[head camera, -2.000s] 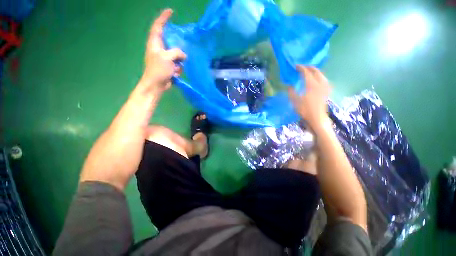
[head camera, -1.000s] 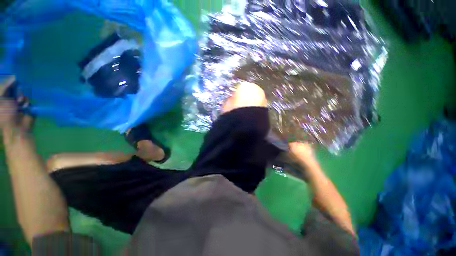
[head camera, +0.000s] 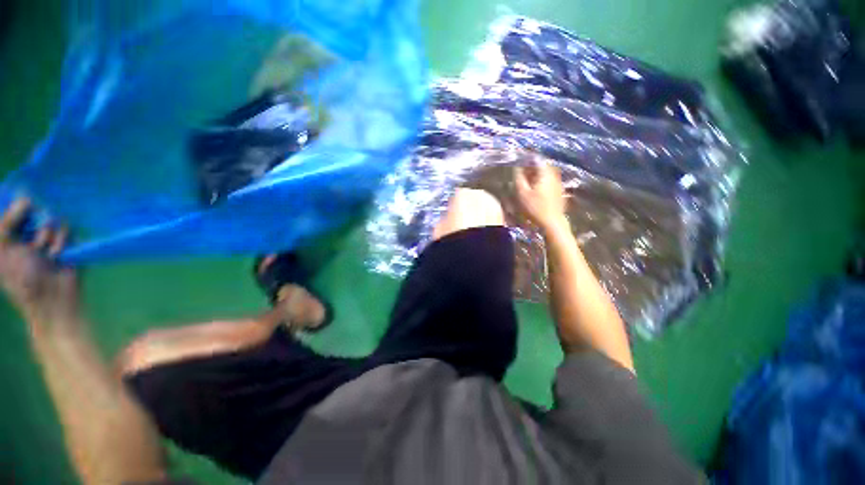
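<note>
A blue plastic packing bag (head camera: 237, 223) stands wide open at the upper left. Dark film-wrapped garments (head camera: 242, 147) lie inside it. My left hand (head camera: 38, 251) grips the bag's rim at the left edge of the view. Large polybagged garments (head camera: 626, 180), navy and brown in shiny clear film, lie flat on the floor to the right of the bag. My right hand (head camera: 541, 192) is over these garments, near my knee. It is blurred, and I cannot tell whether its fingers pinch the film.
The glossy green floor (head camera: 792, 218) shows around the garments. Another dark wrapped bundle (head camera: 792, 66) lies at the upper right. A bulging blue bag (head camera: 806, 398) is at the lower right. My sandalled foot (head camera: 294, 294) is below the open bag.
My right hand was on a small dark item beside my thigh a second ago and is now up over the polybagged garments. My left hand stays on the blue bag, whose near rim is stretched straighter.
</note>
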